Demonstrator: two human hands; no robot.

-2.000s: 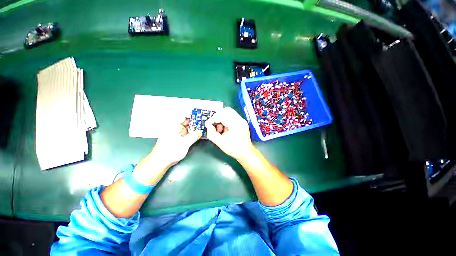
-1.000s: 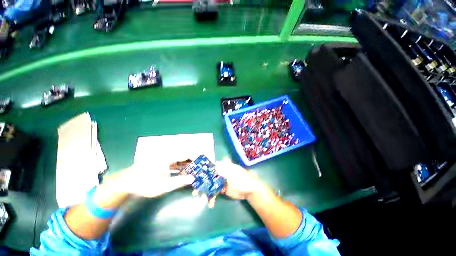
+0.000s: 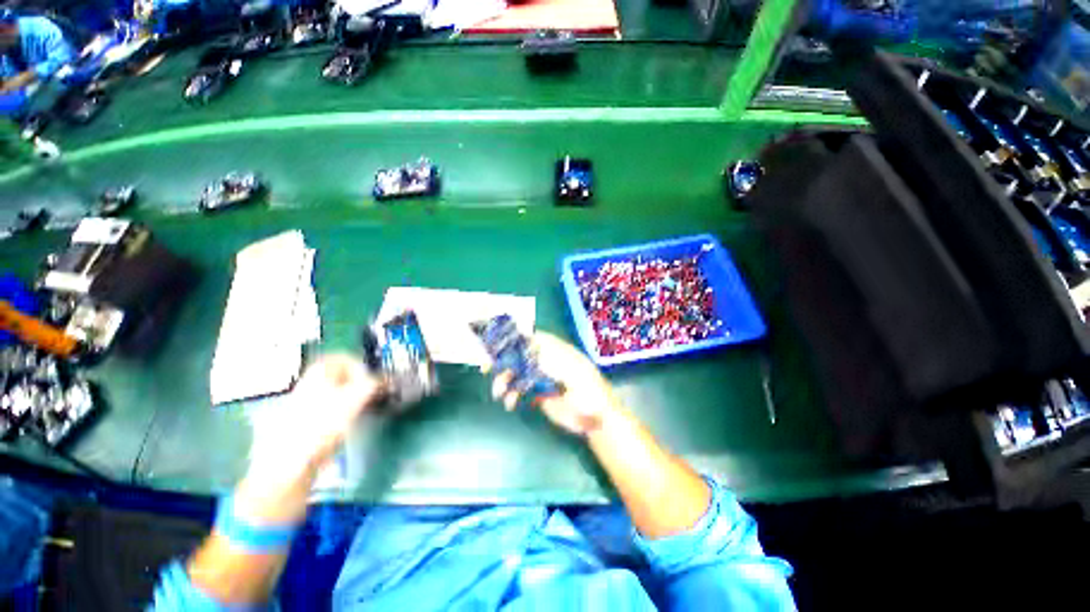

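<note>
My right hand [image 3: 571,389] holds a dark blue circuit board [image 3: 514,355], tilted, over the right part of the white sheet [image 3: 452,320]. My left hand [image 3: 313,407] is blurred, left of the sheet. Its fingers grip the lower left edge of a black-housed unit [image 3: 403,349] with a blue board in it, over the sheet's left end. The board and the unit are apart. A blue bin [image 3: 753,325] heaped with small red, white, blue and dark parts stands right of my right hand.
Pale stacked sheets [image 3: 263,313] lie at left, beside a dark box [image 3: 141,287]. Several units, one here [image 3: 574,179], line the bench below a green rail [image 3: 478,116]. Black foam trays [image 3: 873,275] stand at right. A slim tool [image 3: 769,389] lies below the bin. A person in blue [image 3: 42,46] shows top left.
The black unit that lay beside the bin is gone from there; a black unit is now in my left hand. The board is now in my right hand alone. The view has shifted left.
</note>
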